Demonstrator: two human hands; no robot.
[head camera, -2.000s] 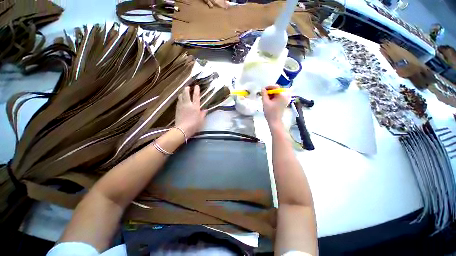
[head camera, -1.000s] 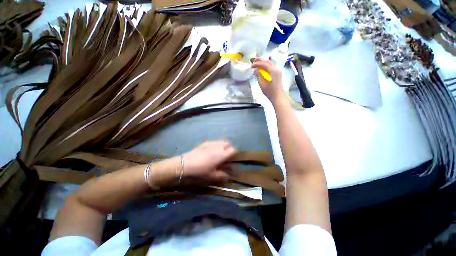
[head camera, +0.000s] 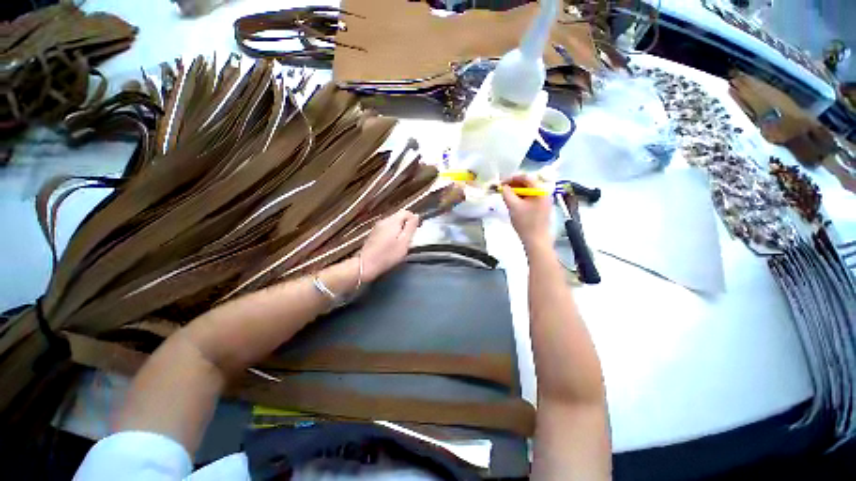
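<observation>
A large fanned strap bundle (head camera: 216, 207) of brown strips, some with white edges, lies at the left, tied with a black band. My left hand (head camera: 389, 242) is at the bundle's right side, its fingers closed on a strap (head camera: 439, 201) whose end reaches towards the glue pot. My right hand (head camera: 527, 209) holds a glue brush (head camera: 531, 192) with a yellow handle at the white glue pot (head camera: 466, 203). The brush tip is too small to make out. A second yellow handle (head camera: 457, 176) lies across the pot. Two straps lie over the grey work board (head camera: 422, 315).
A white glue bottle (head camera: 519, 75) and blue tape roll (head camera: 552, 133) stand behind the pot. A hammer (head camera: 579, 237), white sheet (head camera: 666, 230) and clear plastic bag (head camera: 615, 127) are to the right. Brown panels (head camera: 422, 42) lie at the back; thin grey strips (head camera: 818, 324) lie far right.
My left hand has moved from the straps near the apron up to the bundle and grasped a strap. My right hand stays by the pot, its brush now more level. The view has tilted up.
</observation>
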